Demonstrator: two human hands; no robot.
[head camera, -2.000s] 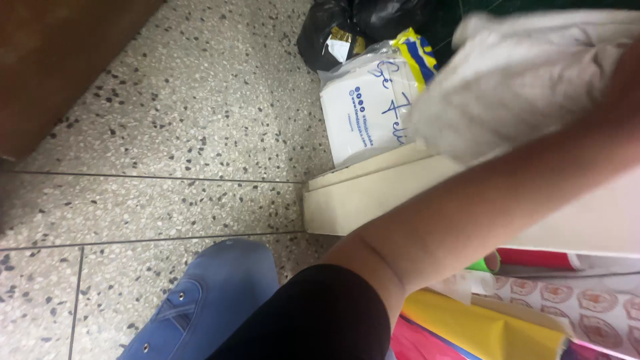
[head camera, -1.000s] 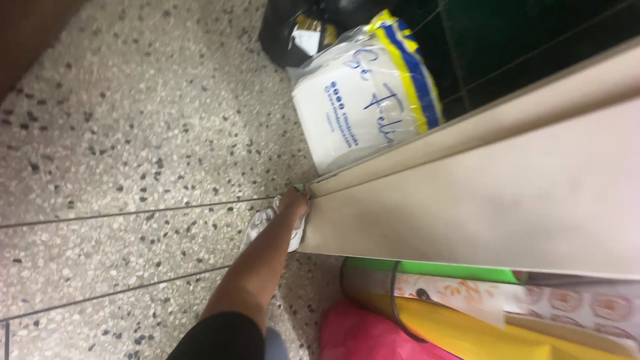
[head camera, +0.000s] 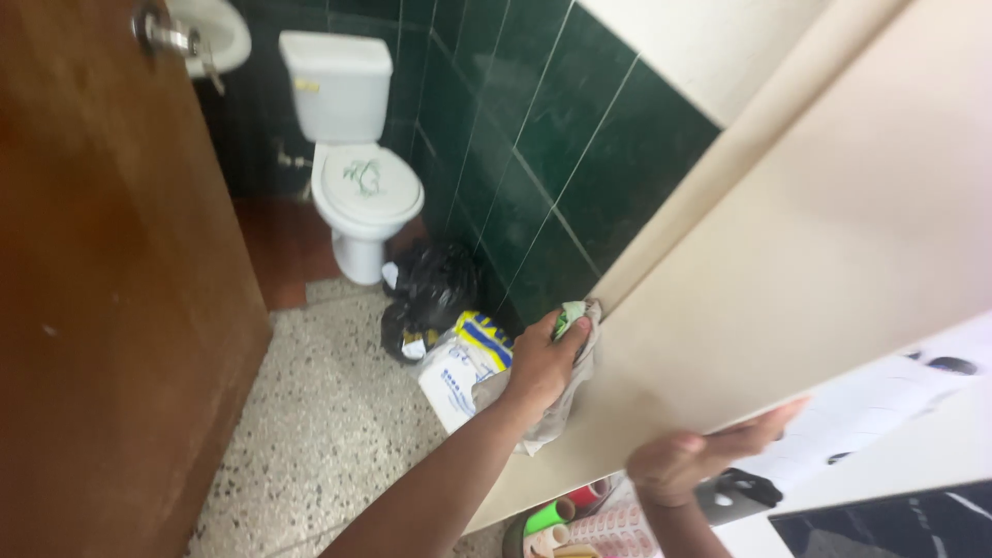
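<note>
My left hand (head camera: 542, 360) grips a pale grey cloth (head camera: 559, 411), with a green-and-white patch of it showing between thumb and fingers. It presses the cloth against the inner edge of a cream door frame (head camera: 697, 310). The cloth hangs down below the hand. At the lower right, my right hand (head camera: 697, 457) rests against the frame's outer edge with its fingers stretched out and partly hidden; no object shows in it.
A brown wooden door (head camera: 108, 310) stands at the left. Beyond are a white toilet (head camera: 372, 186), a sink (head camera: 213, 35), black plastic bags (head camera: 438, 283) and a white printed bag (head camera: 449, 380) on the speckled floor. Coloured rolls (head camera: 550, 515) stand below the frame.
The view has swung up to show the toilet. My left hand with the cloth has moved from the foot of the frame up along its edge. My right hand has come into view.
</note>
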